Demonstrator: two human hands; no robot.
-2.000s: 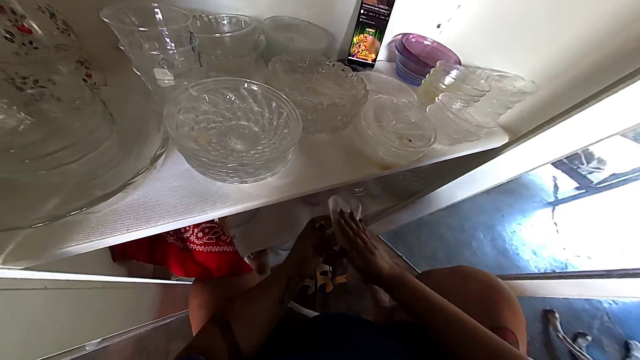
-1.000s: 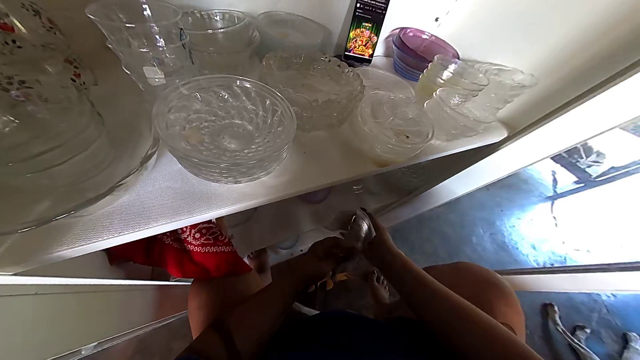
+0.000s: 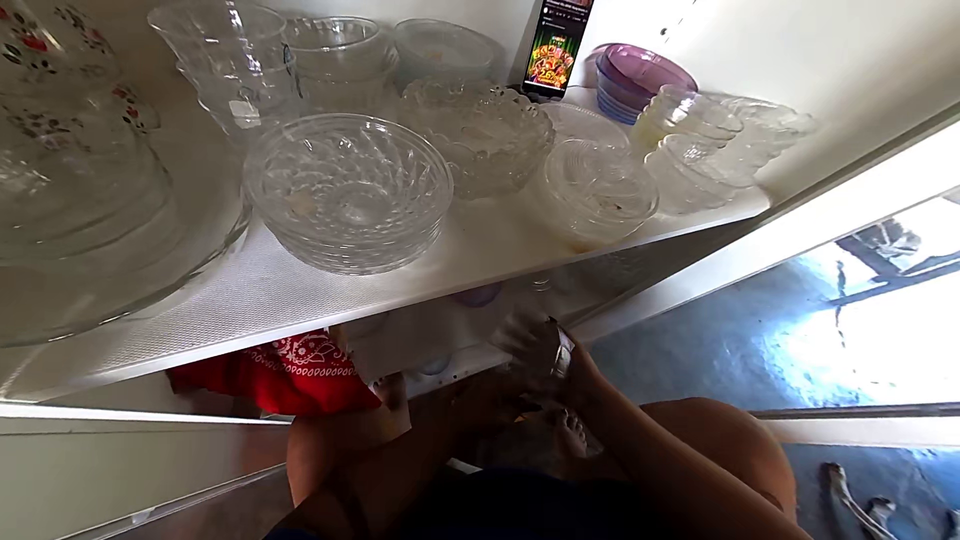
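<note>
Below the front edge of the upper shelf, my right hand is closed around a clear glass dish, blurred, whose exact shape cannot be told. My left hand is just to the left and lower, dark and blurred; whether it touches the glass or holds anything is unclear. A red bandana cloth with a white pattern hangs over my left knee, under the shelf.
On the upper shelf stand stacked clear glass bowls, a scalloped glass bowl, small glass dishes, purple and blue bowls and an upright phone. A white frame runs along the right.
My hands were close together around a clear object; now my left hand is lower and farther left, while the glass shows by my right hand.
</note>
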